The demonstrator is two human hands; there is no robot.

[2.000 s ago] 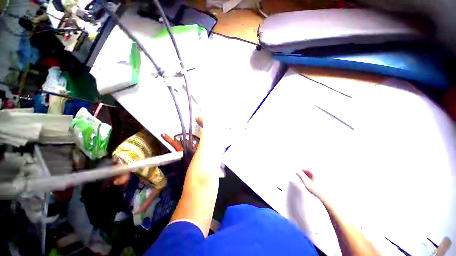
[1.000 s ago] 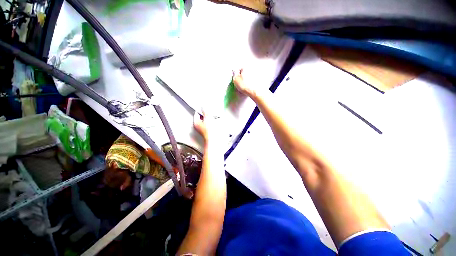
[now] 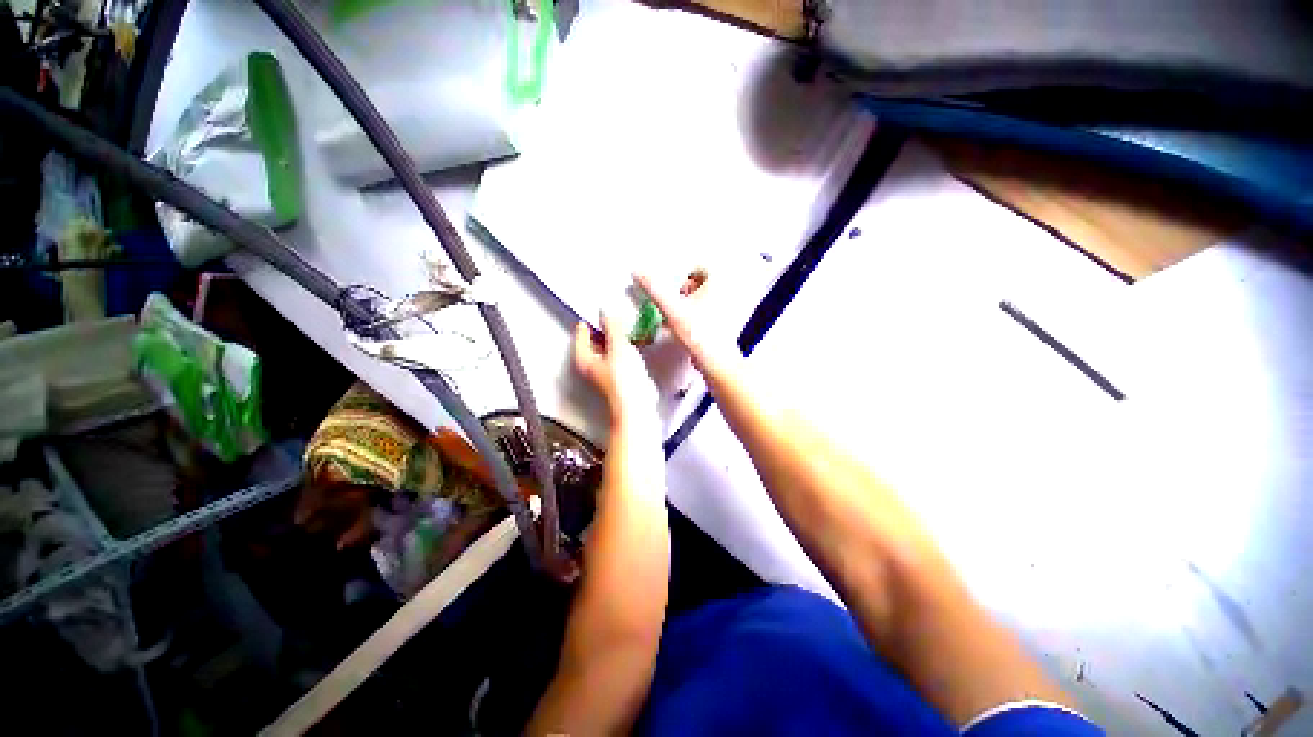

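Observation:
A large white sheet [image 3: 619, 130] with a dark edge lies on the white table; it is nearly lost in the glare. My left hand [image 3: 598, 360] is at the sheet's near edge; the bright light hides whether its fingers hold it. My right hand [image 3: 670, 320] is just right of it, low over the table. A small green piece [image 3: 647, 323] shows between the two hands, at my right hand's fingers; I cannot tell if it is gripped. A small brown item [image 3: 696, 281] lies just beyond my right hand.
Dark hoses [image 3: 377, 144] hang across the table's left part. White and green packs [image 3: 271, 137] lie at the far left. A blue-edged padded board [image 3: 1094, 137] is at the upper right. A person in a patterned head covering [image 3: 363, 439] is below the table's left edge.
My right hand has come back towards me and nearer my left hand, with the green piece now between them. My left hand has barely moved.

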